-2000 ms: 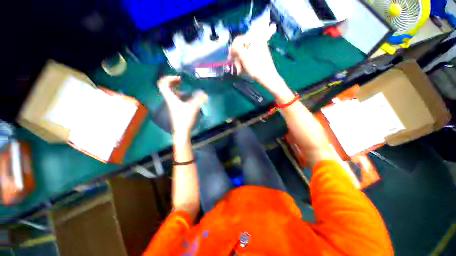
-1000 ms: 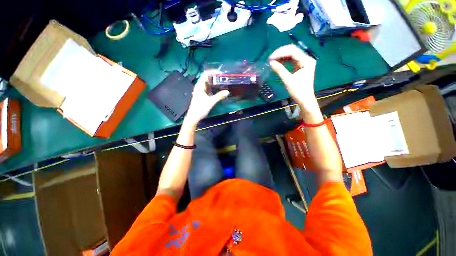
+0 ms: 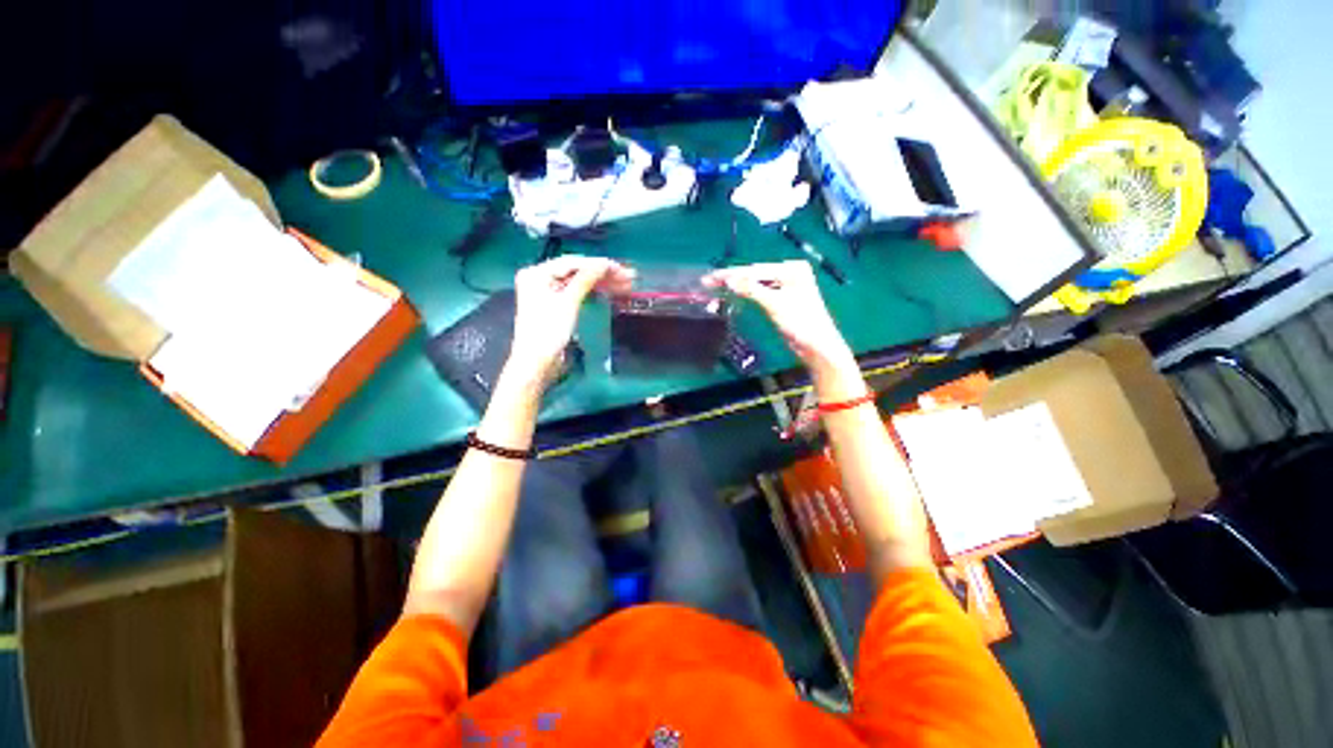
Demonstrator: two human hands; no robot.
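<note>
A dark set-top box (image 3: pixel 668 335) with a red edge hangs in a clear plastic bag (image 3: pixel 676 281) over the front of the bench. My left hand (image 3: pixel 563 300) pinches the bag's upper left corner. My right hand (image 3: pixel 782 300) pinches its upper right corner. A second black set-top box (image 3: pixel 475 348) lies flat on the green mat, partly behind my left forearm. A black remote control (image 3: pixel 741 354) lies right of the bagged box, partly hidden.
Open cartons with white sheets stand at left (image 3: pixel 344 383) and low right (image 3: pixel 965 548). Behind are a power strip (image 3: pixel 585 197), tape roll (image 3: pixel 345 174), blue-screened monitor (image 3: pixel 658 44) and white box with a dark phone (image 3: pixel 924 171). A yellow fan (image 3: pixel 1123 209) stands right.
My left hand has moved from the box's side up to the bag's corner, and my right hand has come in to the other corner. The box's dark face now shows below its red edge.
</note>
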